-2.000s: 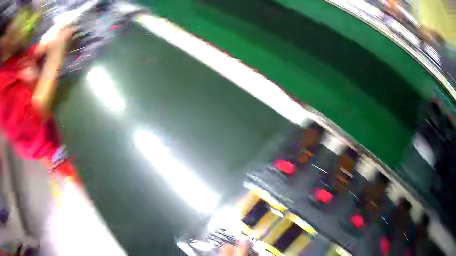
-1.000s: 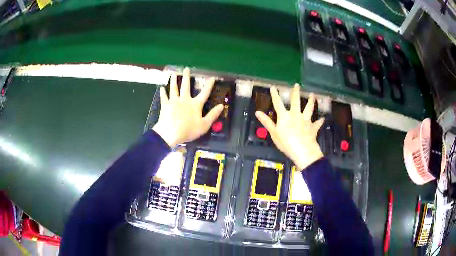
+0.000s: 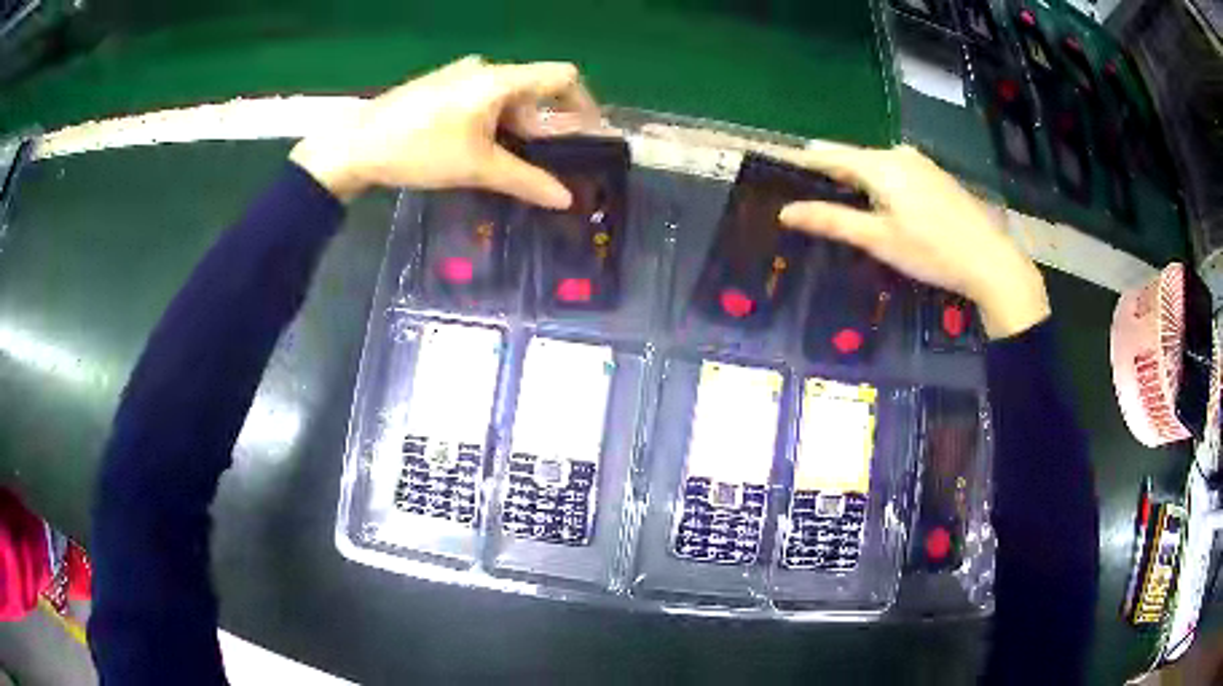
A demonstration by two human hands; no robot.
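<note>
A clear plastic blister tray holds keypad phones in two rows. In the front row, several phones lie face up with glowing white screens; one black phone back lies at the right end. In the back row, phones lie with black backs and red spots up. My left hand grips the top end of one phone back, thumb on its face. My right hand grips another phone back, which is tilted in its pocket; its fingertips are partly hidden.
Another tray with phone backs lies on the green conveyor beyond the pale edge strip. A pink ribbed round object and a small dark block with gold print are at the right. A person's red sleeve shows at lower left.
My hands have gone from spread open over the back row to gripping two phones at their top ends. The two middle phones' dark screens now glow white. The view has shifted.
</note>
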